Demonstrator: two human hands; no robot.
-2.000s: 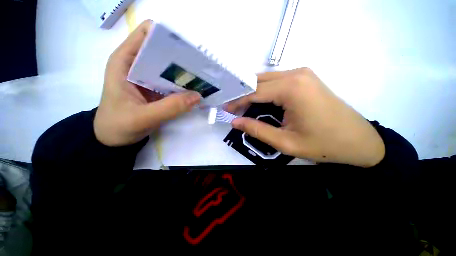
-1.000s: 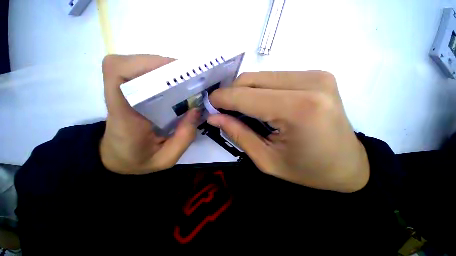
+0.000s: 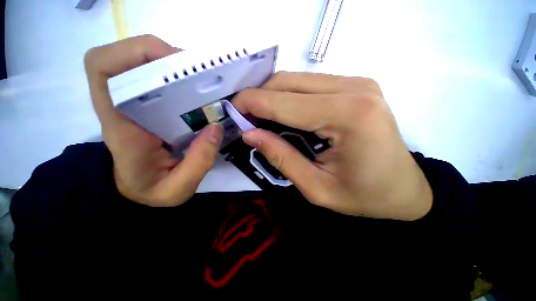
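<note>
My left hand (image 3: 156,141) holds the white front housing (image 3: 167,106), tilted, with its vent slots up and its opening towards me. A green circuit board (image 3: 193,120) and a cream board socket (image 3: 213,112) show in the opening, with my left thumb at its lower edge. My right hand (image 3: 352,138) pinches the pale connecting cable (image 3: 239,119), whose end reaches the socket. I cannot tell if the plug is seated. The black base unit (image 3: 257,170) with a white octagonal outline hangs under my right hand, partly hidden by the fingers.
A slim silver, ruler-like strip (image 3: 325,32) lies on the white tabletop (image 3: 423,53) beyond my hands. Another housing (image 3: 527,56) is cut off at the right edge. A pale part (image 3: 85,3) is cut off at the top left, near a yellow tape line (image 3: 120,20).
The cable end has moved from below the housing to the socket in its opening. The housing has turned so its vent slots face up. Over the last second, more of the base unit's octagon has come into view.
</note>
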